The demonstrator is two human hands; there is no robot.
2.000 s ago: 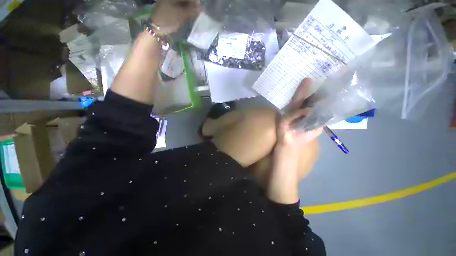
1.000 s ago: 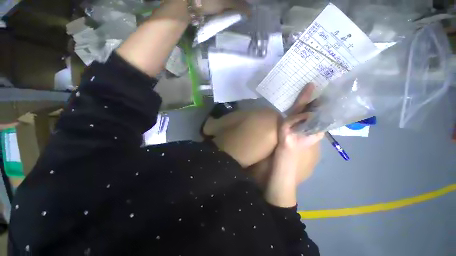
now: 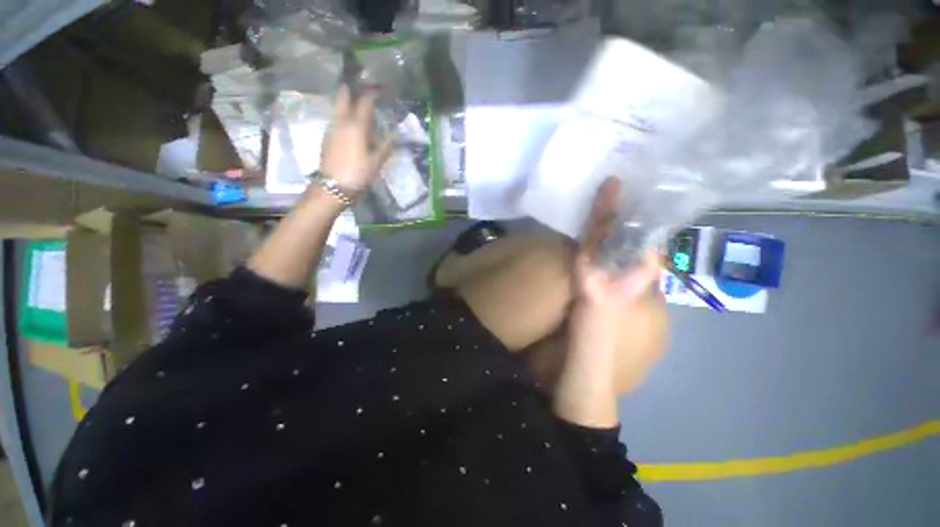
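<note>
My right hand (image 3: 620,276) is in front of my knee and holds a white stock card (image 3: 569,180), blurred, with a clear plastic bag (image 3: 675,190). A blue and clear pen (image 3: 703,292) sticks out from this hand to the right. My left hand (image 3: 356,149), with a bracelet at the wrist, is over the green-edged bin (image 3: 437,170), fingers spread. Clear bags with small labels lie in the bin near its fingers. A clipboard (image 3: 515,77) with white sheets lies on the shelf between the hands.
The scale (image 3: 683,253) with green-lit display and blue weighing tray (image 3: 752,261) is on the floor at right. Cardboard boxes (image 3: 91,278) are at left. Bags fill the shelf at upper left. A yellow line (image 3: 763,468) crosses the floor.
My left hand has moved from the top of the view to over the green bin. The bag of dark parts is gone from the clipboard sheet. The view has shifted, showing more of the scale.
</note>
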